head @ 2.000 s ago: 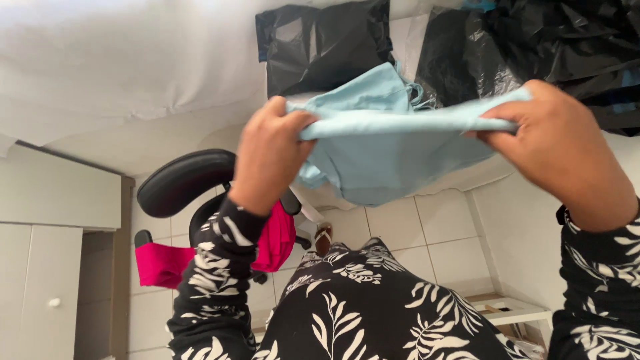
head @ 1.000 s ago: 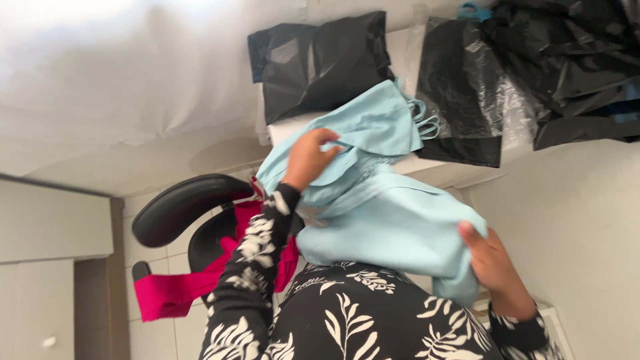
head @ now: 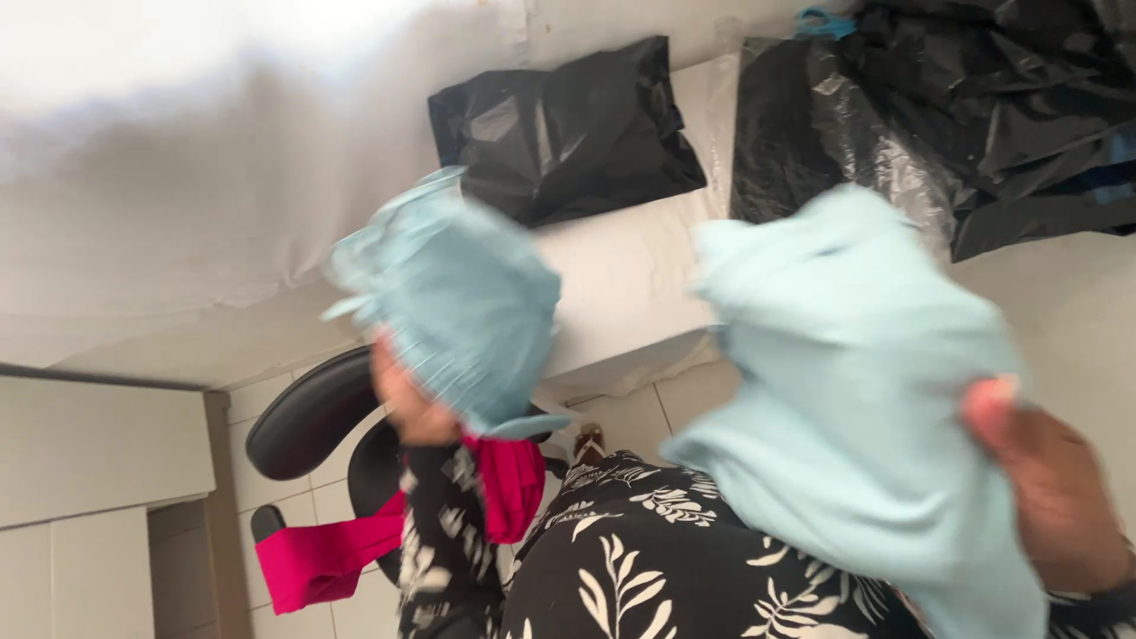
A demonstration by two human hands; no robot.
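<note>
Two light blue pieces of clothing hang in the air, one in each hand, with space between them. My left hand (head: pixel 413 395) grips the lower left side of a gathered light blue garment (head: pixel 470 311) with thin ties or ruffles at its left. On the right, my right hand (head: pixel 1043 479) holds a smooth light blue cloth garment (head: pixel 861 373) by its right side, thumb on top. Both are blurred by motion, and my left fingers are partly hidden behind the fabric.
A black plastic bag (head: pixel 577 133) lies on the white-covered table (head: pixel 621 284). More black plastic bags (head: pixel 1003 115) and clear plastic lie at the upper right. Bright pink cloth (head: pixel 328 559) drapes over a black chair (head: pixel 315 413). A pale cabinet (head: pixel 98 444) stands at left.
The light blue clothing lay bunched together a second ago; now two pieces are held apart. My left hand has lifted one off the table to the left, and my right hand has raised the other.
</note>
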